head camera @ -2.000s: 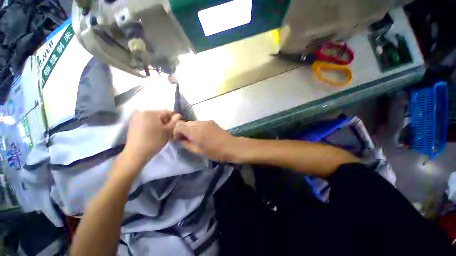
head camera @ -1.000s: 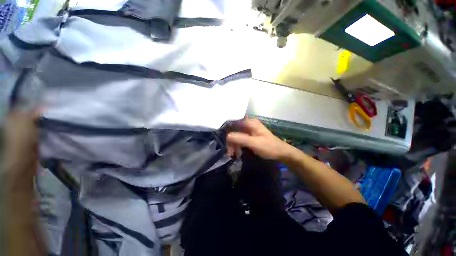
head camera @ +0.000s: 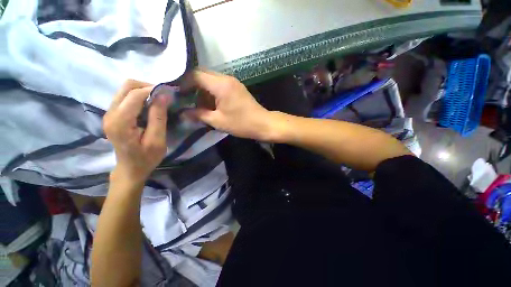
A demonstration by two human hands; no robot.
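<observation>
The light grey garment cloth (head camera: 61,56) with dark seam bands lies over the left of the table and hangs onto the lap. My left hand (head camera: 137,123) pinches the cloth edge between thumb and fingers near the table's front edge. My right hand (head camera: 227,106) holds the same edge just to the right, fingers curled. A narrow dark strip (head camera: 189,42) runs along the cloth edge up from my hands. The fingertips are slightly blurred, and the exact piece between them is hard to tell.
The white table top (head camera: 280,28) has a worn green front edge. Part of an orange scissor handle (head camera: 399,2) shows at the top. A blue-rimmed bin (head camera: 358,98) with grey pieces stands beside the knees. A blue plastic basket (head camera: 464,94) is on the floor at right.
The view has tilted down, and the machine head is out of the picture. My left hand has come from the far left to join my right hand at the cloth edge.
</observation>
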